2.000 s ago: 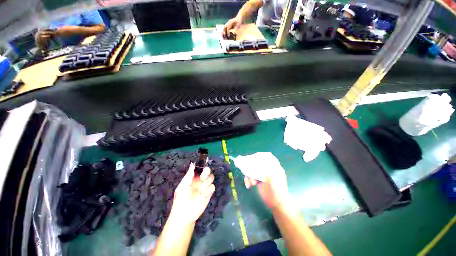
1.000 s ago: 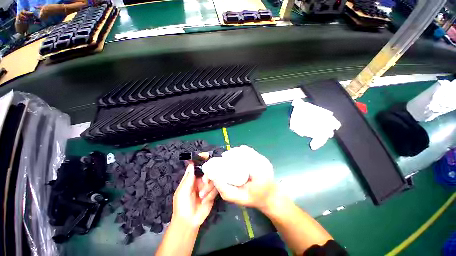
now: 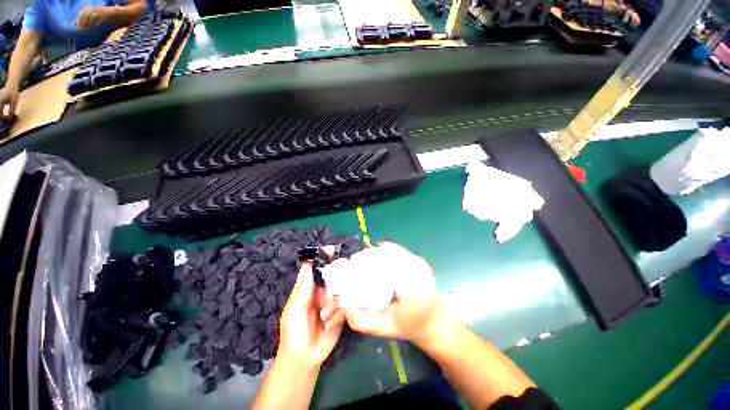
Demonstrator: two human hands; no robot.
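My left hand (image 3: 310, 316) is closed on a black plastic piece (image 3: 312, 255), whose upper end shows above the fingers. My right hand (image 3: 408, 308) is closed around a crumpled white cloth (image 3: 384, 276), held against the black piece. The cloth covers much of the piece; I cannot tell whether a bottle is inside it. Both hands are over the right side of a heap of small dark pads (image 3: 236, 296). A long black tray (image 3: 408, 184) behind holds two rows of slanted black parts (image 3: 264, 188).
Loose shiny black parts (image 3: 128, 312) lie left of the heap, beside plastic-wrapped sheets (image 3: 68, 264). At right are a white cloth (image 3: 500, 200), a slanted black tray (image 3: 572, 232), a black soft lump (image 3: 644, 212) and a whitish container (image 3: 680, 164). A person (image 3: 80, 24) sits across the conveyor (image 3: 320, 72).
The right hand moved left from apart, bringing its white cloth to the black piece, and has stayed there over the last second. The view tilted down. The person opposite spread their arms.
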